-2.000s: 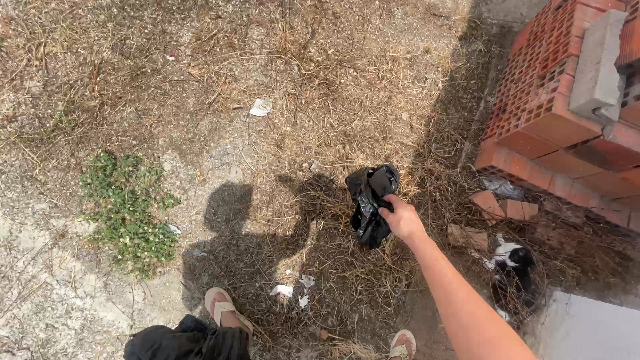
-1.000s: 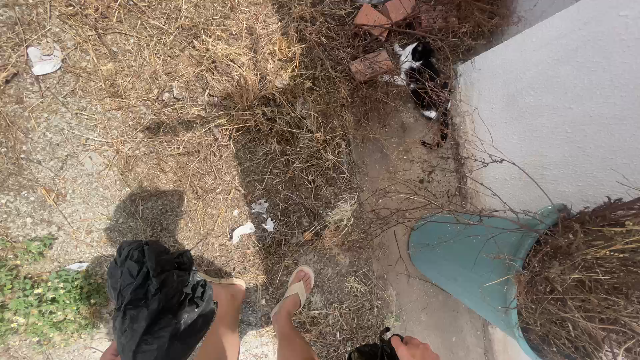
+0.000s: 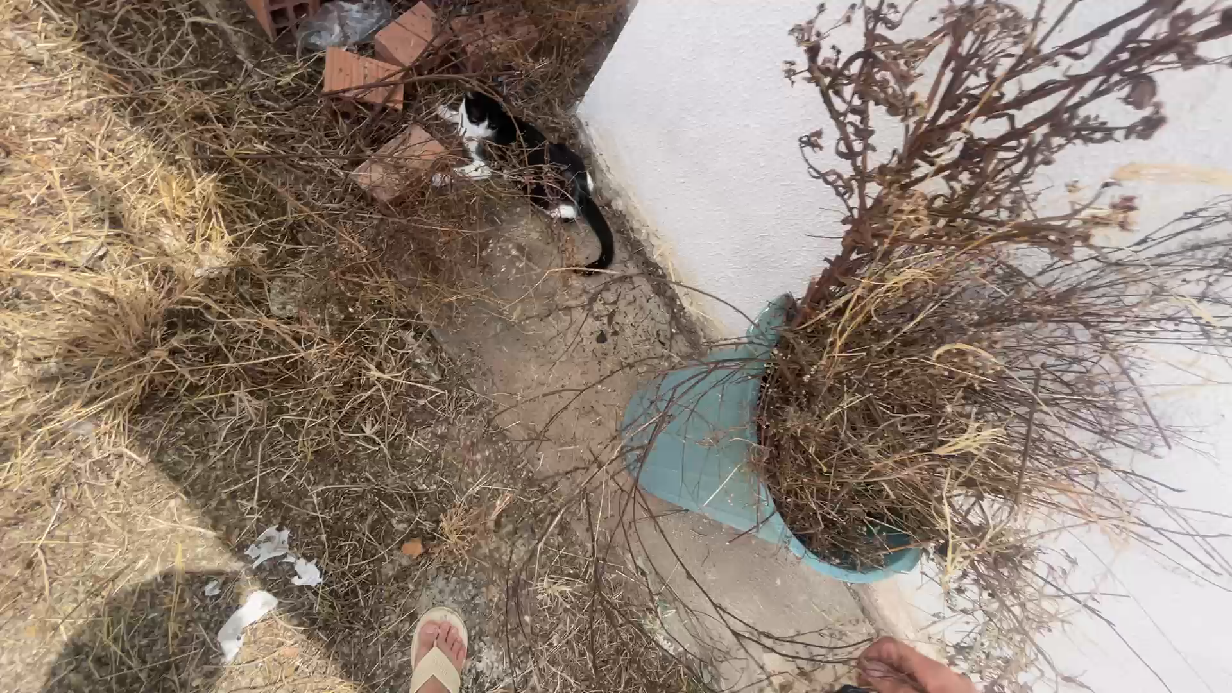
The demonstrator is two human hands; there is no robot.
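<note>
At the bottom edge, right of centre, part of my right hand [image 3: 905, 666] shows with its fingers curled; a bit of something black is beside it, mostly cut off by the frame. The hand is just below a blue-green tub [image 3: 698, 438] filled with dry brown stalks and grass [image 3: 885, 433]. My left hand is out of view. White paper scraps [image 3: 245, 621] lie on the dry grass at the lower left.
A black and white cat [image 3: 525, 149] lies at the foot of a white wall [image 3: 712, 144], beside broken red bricks [image 3: 364, 79] and clear plastic [image 3: 344, 24]. Thin twigs spread from the tub over the concrete strip. My sandalled foot [image 3: 439, 650] is at the bottom.
The view has swung right to the tub and wall. Two seconds ago my right hand held a black plastic bag over the grass; now the hand is at the bottom edge, near the tub.
</note>
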